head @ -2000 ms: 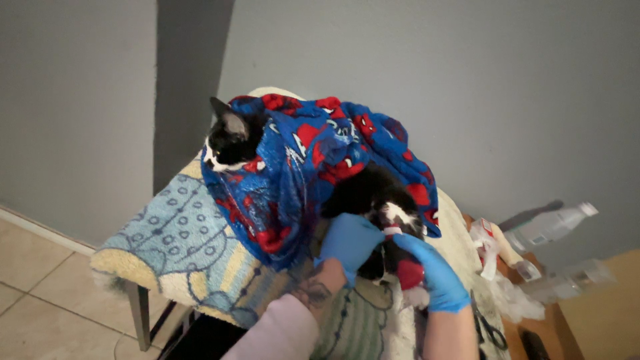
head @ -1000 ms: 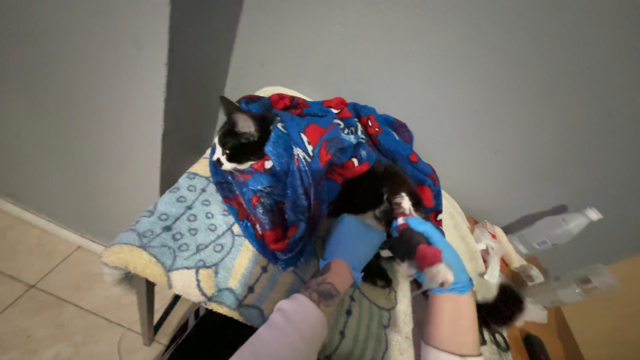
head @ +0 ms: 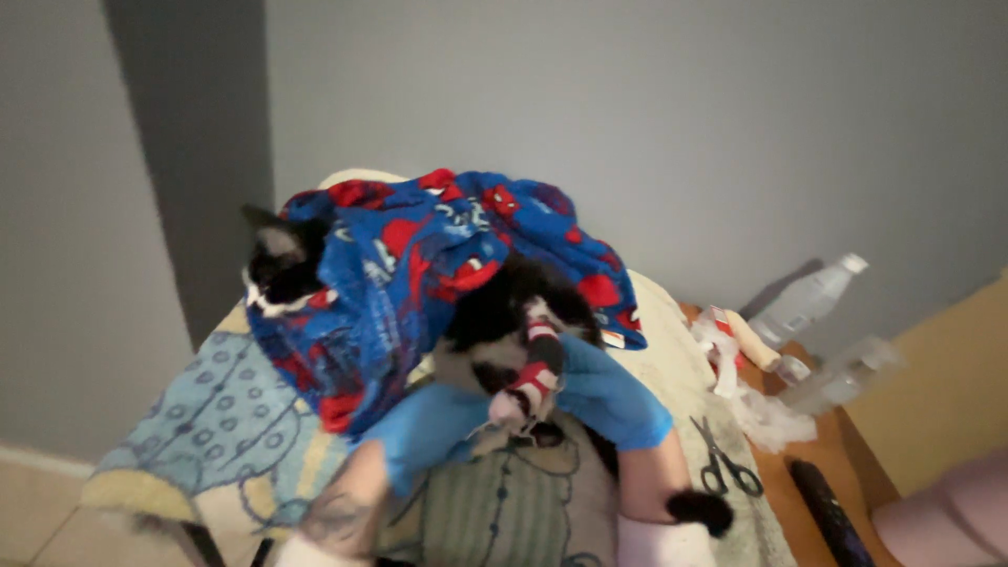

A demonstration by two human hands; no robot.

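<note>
A black-and-white cat (head: 287, 264) lies on a patterned towel (head: 213, 409), its body draped in a blue and red printed fleece blanket (head: 465, 228). One leg wears a red, white and black striped sleeve (head: 542, 354), and the pale paw shows at its lower end. My left hand (head: 433, 425), in a blue glove, is beside the paw on the left; its fingertips are partly hidden. My right hand (head: 610, 390), also blue-gloved, lies against the right side of the striped sleeve, fingers partly behind it. The cat's dark tail tip (head: 701, 512) crosses my right wrist.
Black-handled scissors (head: 723, 465) lie on the towel at the right. On a wooden surface (head: 827, 465) are a clear bottle with a white cap (head: 811, 299), a second clear bottle (head: 846, 378), crumpled plastic (head: 772, 417) and a dark elongated object (head: 831, 512). A grey wall rises behind.
The striped sleeve now shows stretched along the leg, where earlier it was largely covered by my right hand. My left hand has moved down toward the paw. The tail now lies over my right wrist.
</note>
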